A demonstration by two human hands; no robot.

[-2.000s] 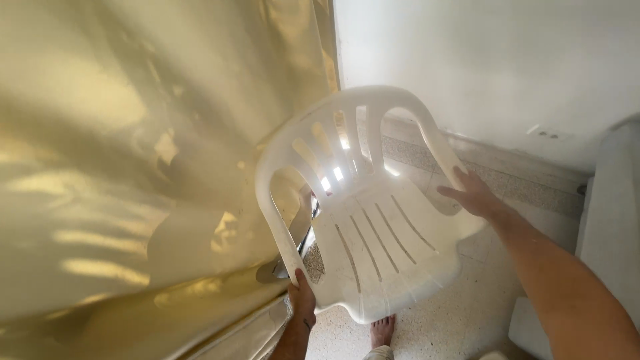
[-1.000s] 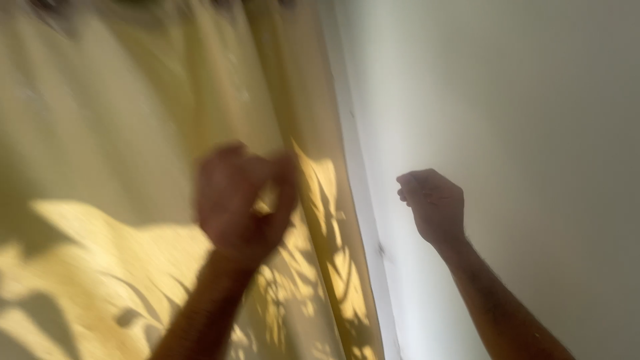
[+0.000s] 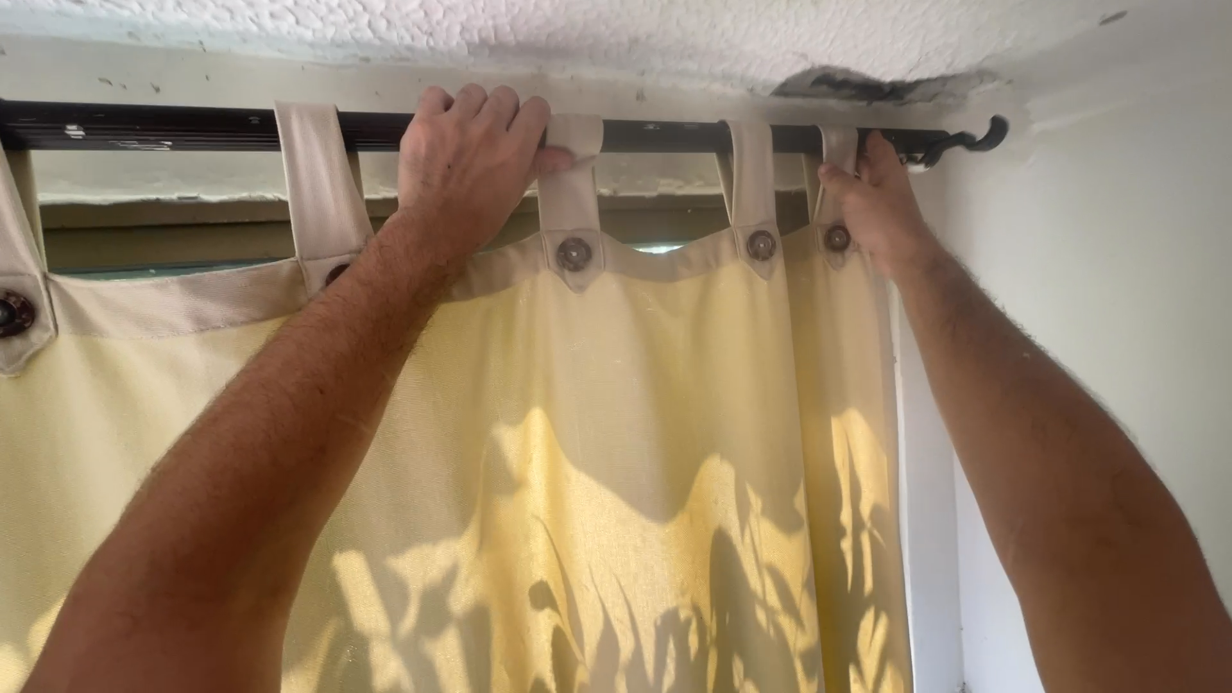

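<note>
A dark curtain rod [image 3: 664,138] runs below the ceiling, with a yellow tab-top curtain [image 3: 616,414] hanging from it. My left hand [image 3: 472,154] is closed over the rod, its thumb against a fabric tab [image 3: 572,192]. Near the rod's right end, my right hand [image 3: 876,197] grips the rod at the last tab [image 3: 837,164], fingers partly hidden behind it. Dark round buttons [image 3: 574,254] fasten the tabs to the curtain's top edge. A curved black hook-like finial [image 3: 987,135] ends the rod.
The textured white ceiling [image 3: 577,38] lies close above the rod, with a damaged dark patch [image 3: 866,87] near the corner. A pale wall [image 3: 1107,289] stands at the right. Part of a window frame [image 3: 192,226] shows behind the tabs.
Two seconds ago both hands held a white plastic chair; now they are up on the curtain rod. The view has swung up to the ceiling.
</note>
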